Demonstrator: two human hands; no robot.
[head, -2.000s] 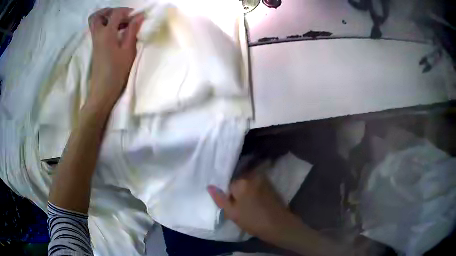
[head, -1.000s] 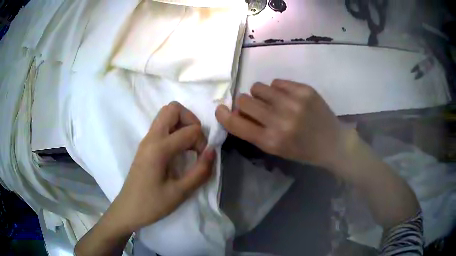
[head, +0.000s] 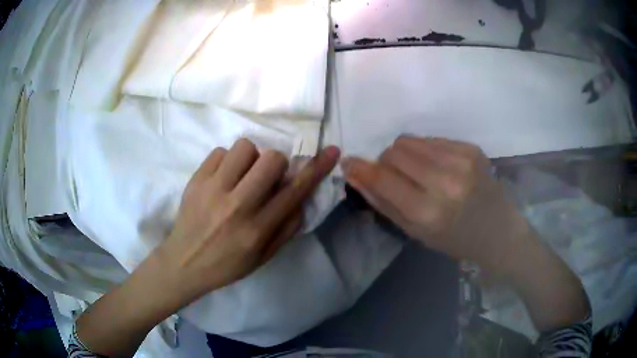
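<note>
A large white to cream garment piece [head: 230,77] lies across the left and middle of the head view and hangs over the table's front edge. Its folded edge [head: 308,136] runs down the right side towards my hands. My left hand [head: 244,203] is on the cloth, its index finger extended to this edge, with cloth gathered at the fingers. My right hand [head: 426,189] is just right of it, thumb and index fingertips at the same edge, other fingers curled. The exact fingertip grip is partly hidden. The needle is not in view.
The pale machine bed [head: 461,98] has a chipped dark seam along its back. Black scissors [head: 525,21] lie at the top right, small thread snips [head: 598,85] at the far right. A crumpled translucent bag [head: 601,259] is at lower right. A dark gap shows below the table edge.
Both hands came together at the cloth's right edge over the two seconds. Since the last frame, the left hand has moved slightly up and its index finger has straightened; the cloth has shifted slightly left.
</note>
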